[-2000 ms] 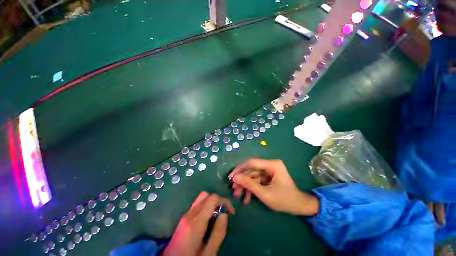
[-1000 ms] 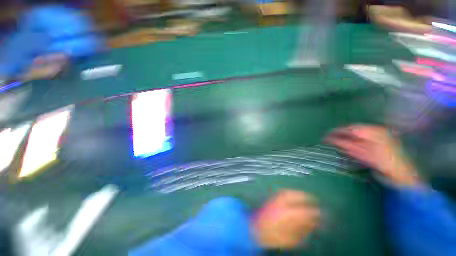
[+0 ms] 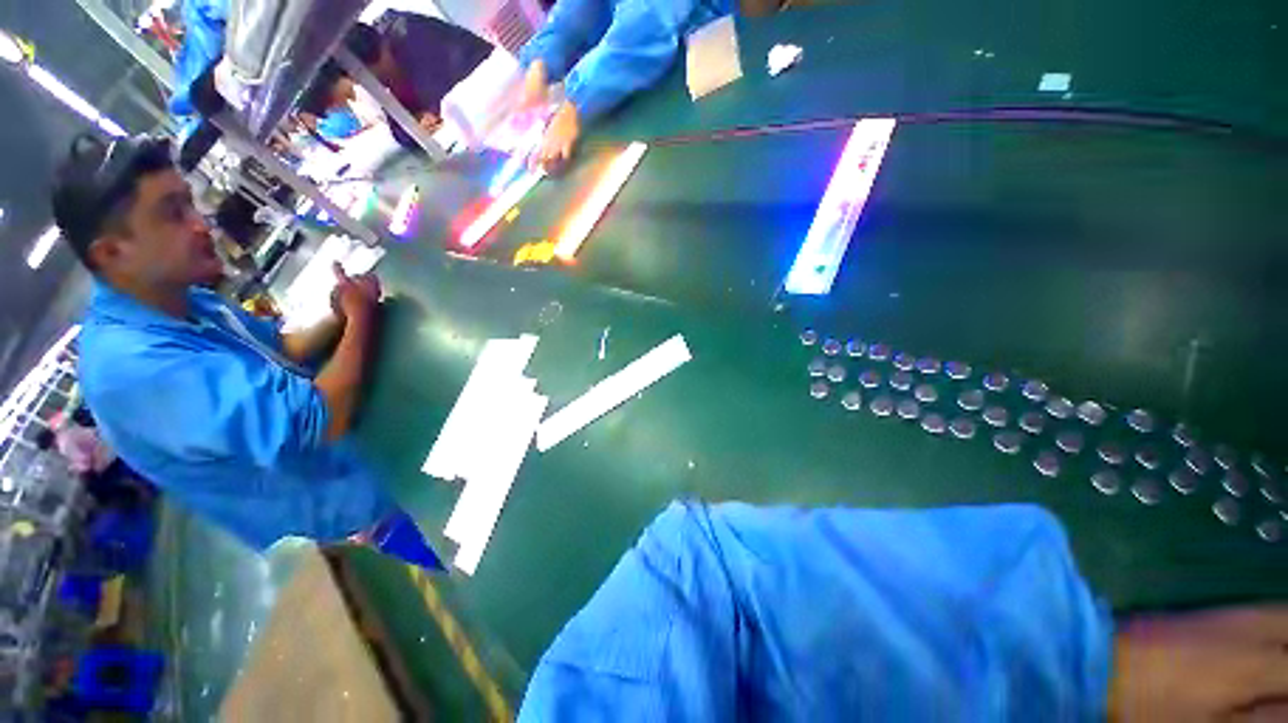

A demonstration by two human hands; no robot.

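Round silver discs (image 3: 932,422) lie in staggered rows on the dark-green surface (image 3: 735,466), running to the right edge. My left arm in a blue sleeve crosses the bottom of the view. Only the wrist and back part of my left hand (image 3: 1208,667) show at the lower right, below the disc rows. Its fingers are cut off by the edge, so its grip is hidden. My right hand is out of the picture. A lit white strip (image 3: 843,205) glows blue and pink beyond the left end of the rows.
Unlit white strips (image 3: 487,424) lie overlapped at the left, with a single strip (image 3: 615,393) beside them. A glowing orange strip (image 3: 603,201) lies farther off near yellow pieces (image 3: 537,253). A person in blue (image 3: 212,410) sits at the left; another person's hands (image 3: 559,137) work at the far side.
The view has swung left, bringing the strips and the person at the left into sight. My right hand, the steel upright and the plastic bag have left the picture.
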